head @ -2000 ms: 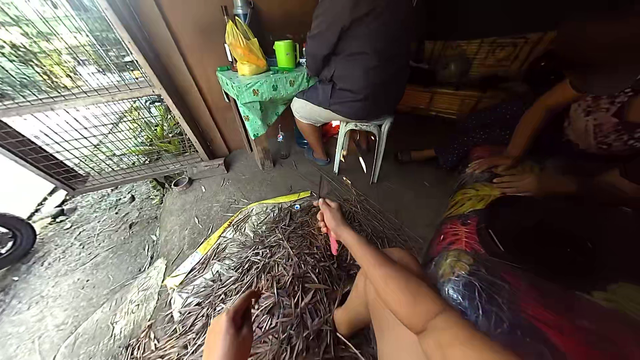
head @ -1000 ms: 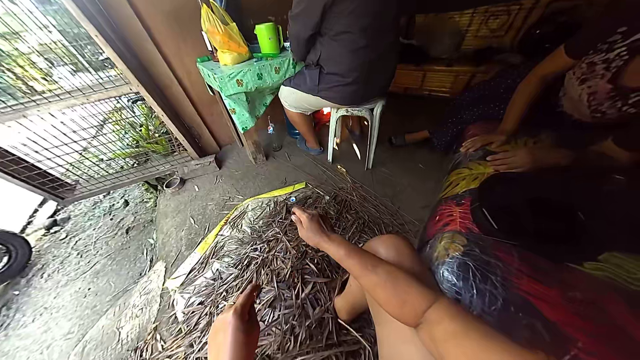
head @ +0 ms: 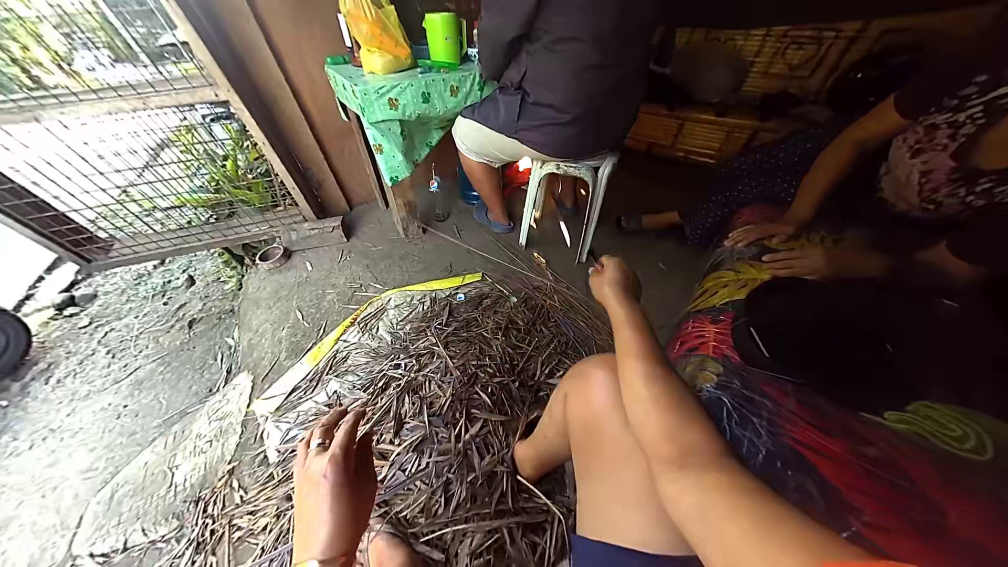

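Observation:
My right hand (head: pixel 614 279) is closed, raised beyond my bent knee near the stool's legs. A thin dark tip of a tool shows at its fingers; the rest is hidden. Low in the view, my left hand (head: pixel 335 472), with a ring on one finger, hovers over the left part of a heap of dry brown leaf strips (head: pixel 472 370). Its fingers are loosely bent and the palm is out of sight, so I cannot tell whether it holds anything. Several long thin stalks (head: pixel 504 256) stretch over the far side of the heap. A yellow-edged sheet (head: pixel 339 339) lies under the strips.
A person sits on a white plastic stool (head: pixel 594 197) by a table with a green cloth (head: pixel 394 110). At the right, another person's hands rest on a plastic-wrapped, colourful bundle (head: pixel 709 339). A wire-mesh gate (head: pixel 150 157) is at the left, with a small round pot (head: pixel 272 256) near its foot.
My right hand has moved right and away from above the heap. The red handle seen below it two seconds ago is out of sight. My left hand has stayed low over the strips.

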